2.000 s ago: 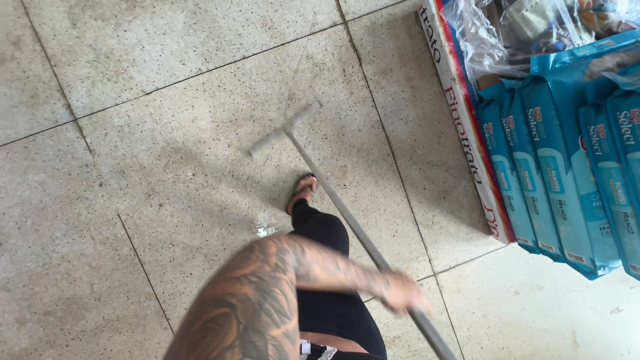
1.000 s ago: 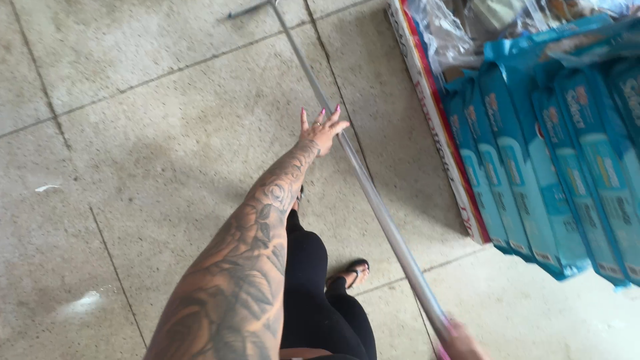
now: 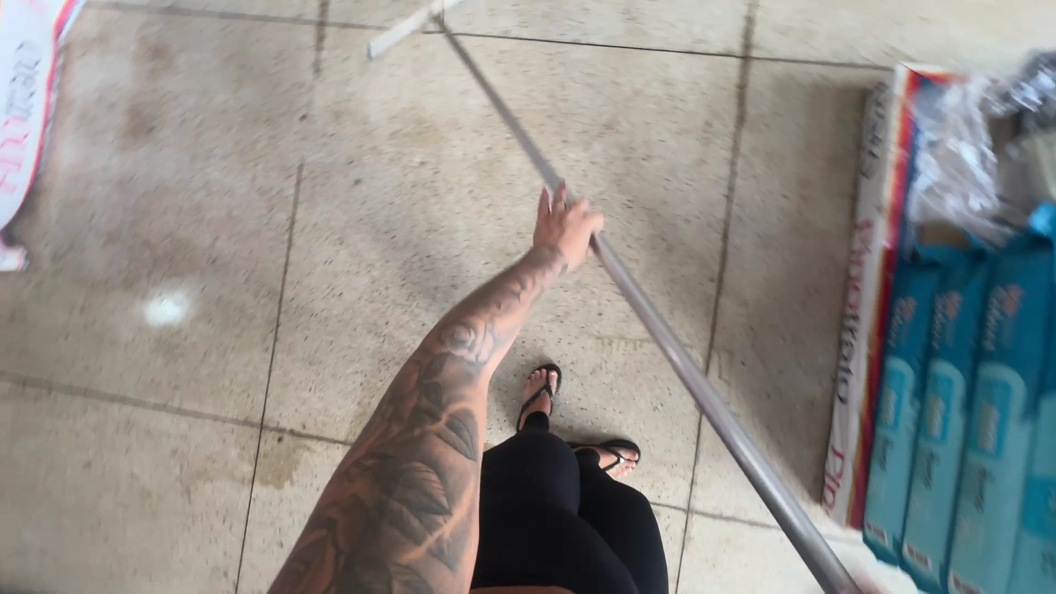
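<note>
A long grey metal pole (image 3: 685, 363) runs from the bottom right up to a narrow crossbar head (image 3: 404, 31) at the top edge, which lies on the floor and looks like a floor squeegee. Partway along the pole is my left hand (image 3: 571, 227), its thumb side against the metal and some fingers extended; a tattooed forearm leads to it. My right hand (image 3: 858, 587) barely shows at the bottom edge, around the pole's near end, mostly cut off by the frame.
On the right, several blue plastic packs (image 3: 990, 412) stand behind a printed white and red board (image 3: 850, 330), with clear plastic wrap above. A printed white item (image 3: 25, 107) is at the upper left. My feet in black flip-flops (image 3: 540, 388) stand on the speckled tile floor (image 3: 396, 206).
Two seconds ago only one hand showed on the pole, low down, with the head near my foot. The head is now farther from my feet. The left hand stays partway along the pole since one second ago.
</note>
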